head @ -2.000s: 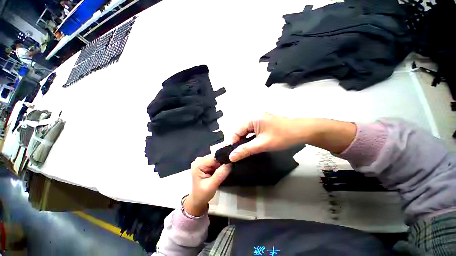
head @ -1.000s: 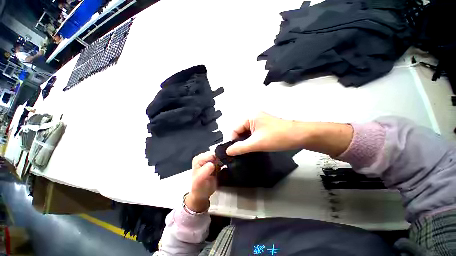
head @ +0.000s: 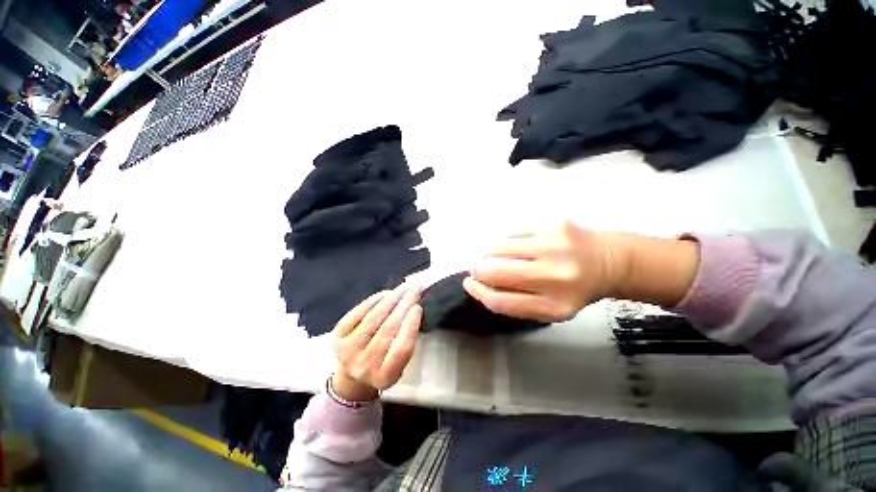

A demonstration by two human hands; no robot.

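A limp black cut panel (head: 461, 306) is held between my two hands above the table's near edge. My left hand (head: 377, 336) pinches its left end between thumb and fingers. My right hand (head: 538, 272) grips its upper right part, and the fingers hide some of it. Whether a strip is on the panel cannot be told. A neat overlapping stack of black panels (head: 351, 235) lies just beyond my left hand, with tabs along its right edge. A row of narrow black strips (head: 672, 335) lies under and beside my right forearm.
A broad black panel heap (head: 653, 86) lies at the upper right, with tangled black strips (head: 836, 86) beyond. Checked pieces (head: 197, 101) and a tied grey-green bundle (head: 85, 259) lie at the left. A cardboard box (head: 125, 373) is below the table edge. People are far left.
My hands have moved apart, the left one leftward. The panel's folded end between them is now spread wider, and its lower part has lifted from where it hung.
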